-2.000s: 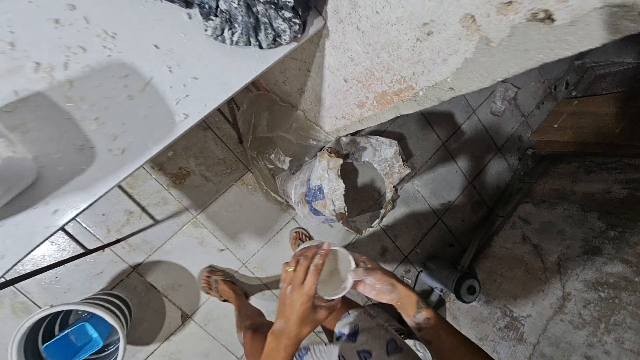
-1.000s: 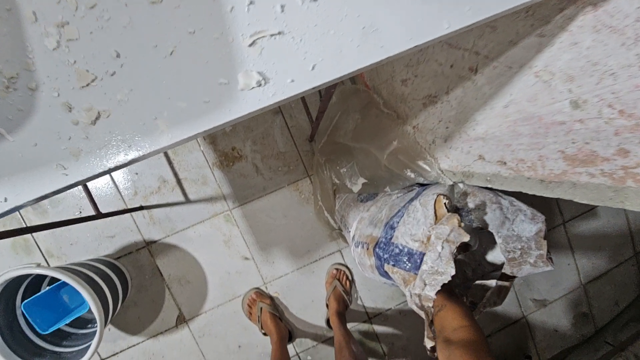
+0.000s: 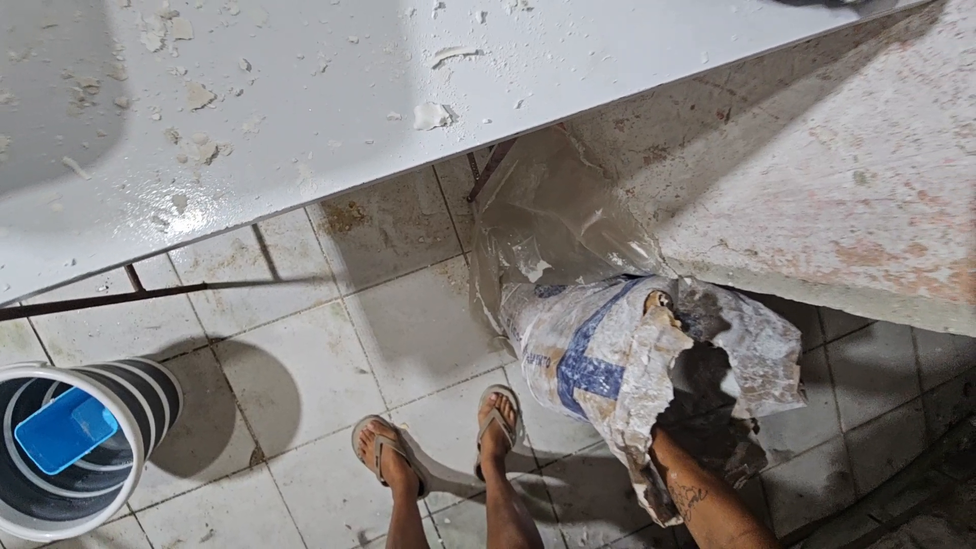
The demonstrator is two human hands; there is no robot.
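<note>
A torn paper sack (image 3: 587,358) with blue print stands on the tiled floor, its ragged mouth turned toward me. A forearm reaches into that mouth from the lower right; it appears to be my right arm, and the hand is hidden inside the sack. Whether the hand holds anything cannot be seen. My left hand is out of view. The white cup from the earlier frame is not visible. Clear plastic sheeting (image 3: 564,206) lies behind the sack, against the wall's base.
A white tabletop (image 3: 305,99) strewn with plaster-like flakes fills the upper left. A striped bucket (image 3: 141,427) holding a blue plastic container (image 3: 65,431) stands lower left. A rough concrete slab (image 3: 839,191) juts in at right. My sandalled feet are on the tiles.
Two seconds ago both hands held a white cup in front of the sack; now one arm is inside the sack and the other hand is gone from view. The view has shifted.
</note>
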